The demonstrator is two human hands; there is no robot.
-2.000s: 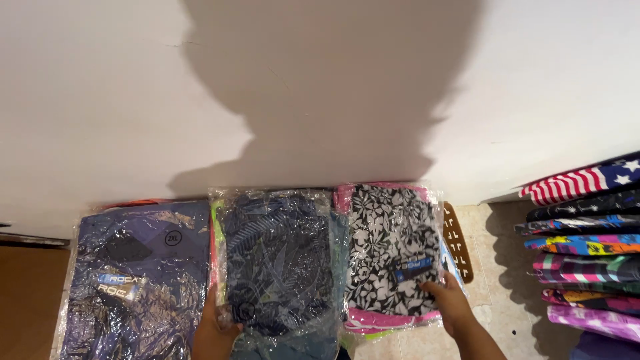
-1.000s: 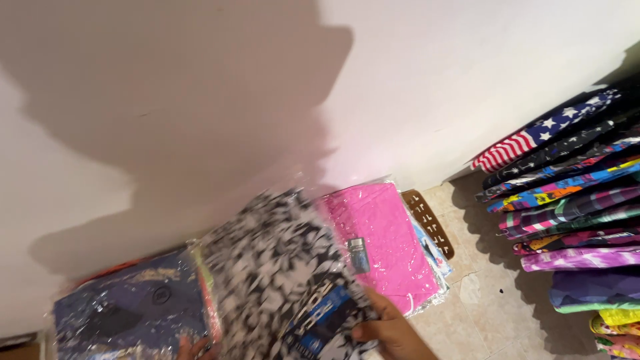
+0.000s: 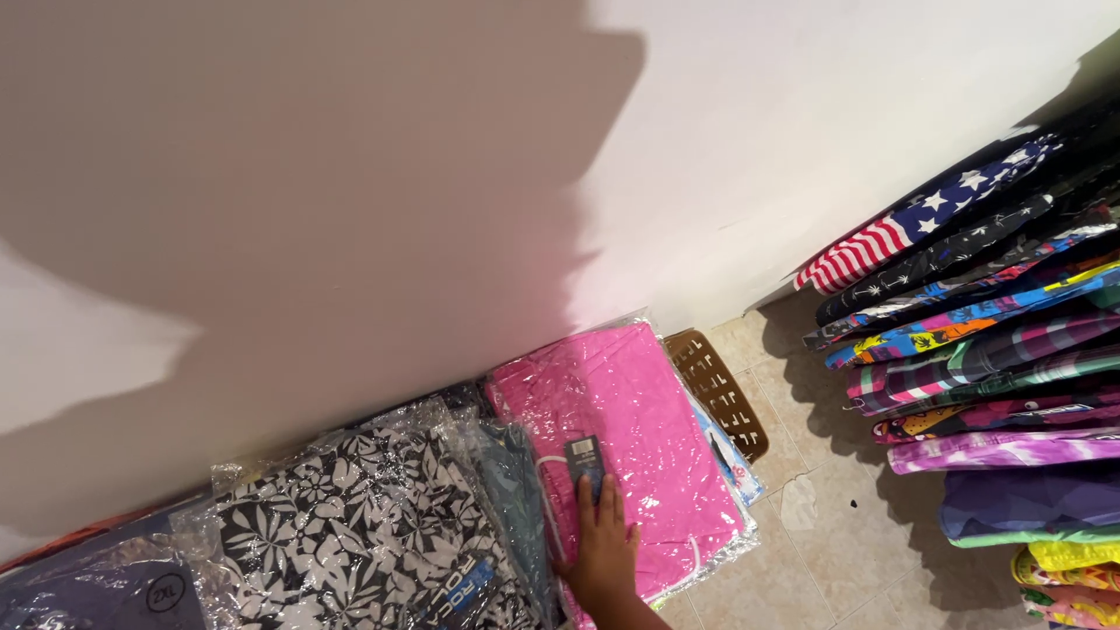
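Note:
My right hand (image 3: 602, 542) rests on a bright pink garment (image 3: 639, 420) packed in clear plastic, its fingertips at a dark tag (image 3: 586, 464). The fingers are apart and do not grip it. Left of it lies a black-and-white floral garment (image 3: 341, 516) in a clear bag, on top of the middle pile. A teal-grey bagged garment (image 3: 516, 490) shows between the two. At the far left is a dark blue bagged garment (image 3: 96, 586) with a round size sticker. My left hand is out of view.
A white wall (image 3: 700, 157) rises behind the piles. Beyond the pink garment stands a brown perforated plastic basket (image 3: 717, 394) on the tiled floor (image 3: 787, 542). Colourful patterned garments (image 3: 980, 341) hang in a row at the right.
The black-and-white floral garment has gone from the right pile to the middle one, uncovering the pink garment. My right hand has let go of it and now lies on the pink one. The view has turned.

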